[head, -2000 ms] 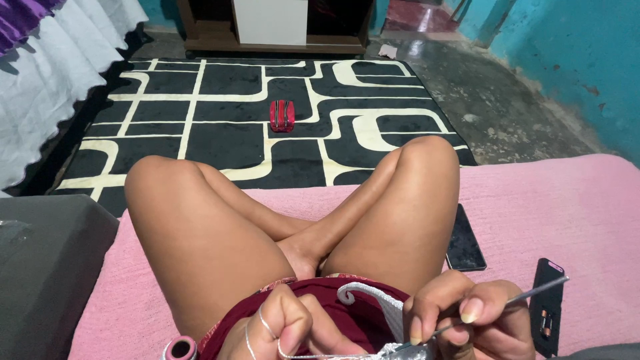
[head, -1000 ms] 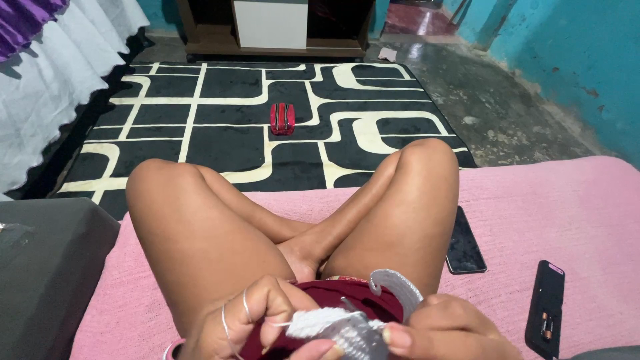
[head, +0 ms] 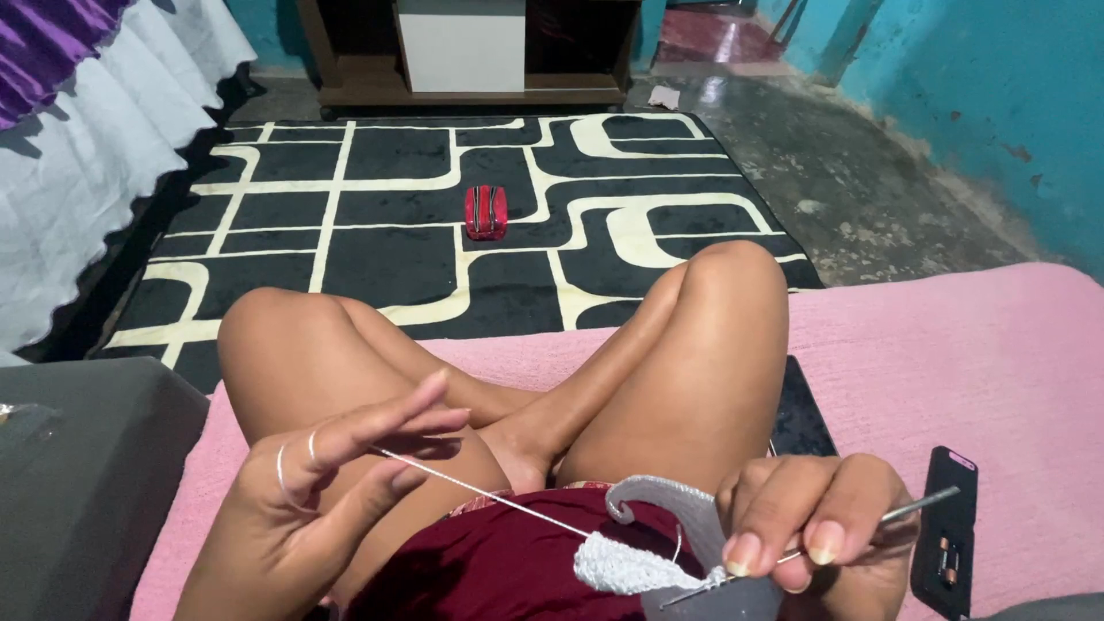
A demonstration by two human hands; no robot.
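White yarn [head: 492, 492] is looped around a finger of my left hand [head: 345, 483] and stretches down to a small piece of white crochet work [head: 625, 565]. My right hand [head: 811, 526] grips a thin metal crochet hook [head: 918, 509], its tip at the edge of the work. Beside the work a silvery-grey curved band [head: 660, 492] with a curled end runs under my right fingers, and a grey smooth part [head: 707, 601] lies below the stitches. What joins the band and that part is hidden by the hand.
Crossed legs rest on a pink cover [head: 949, 345]. To the right lie a dark phone or tablet [head: 802, 410] and an open black case [head: 944, 535]. A red zipped pouch [head: 486, 212] sits on the patterned rug [head: 388, 259]. A grey cushioned block [head: 95, 466] is at the left.
My left hand has moved up and away from the work, drawing the yarn into a straight line. The hook, hidden one second ago, shows again in my right hand.
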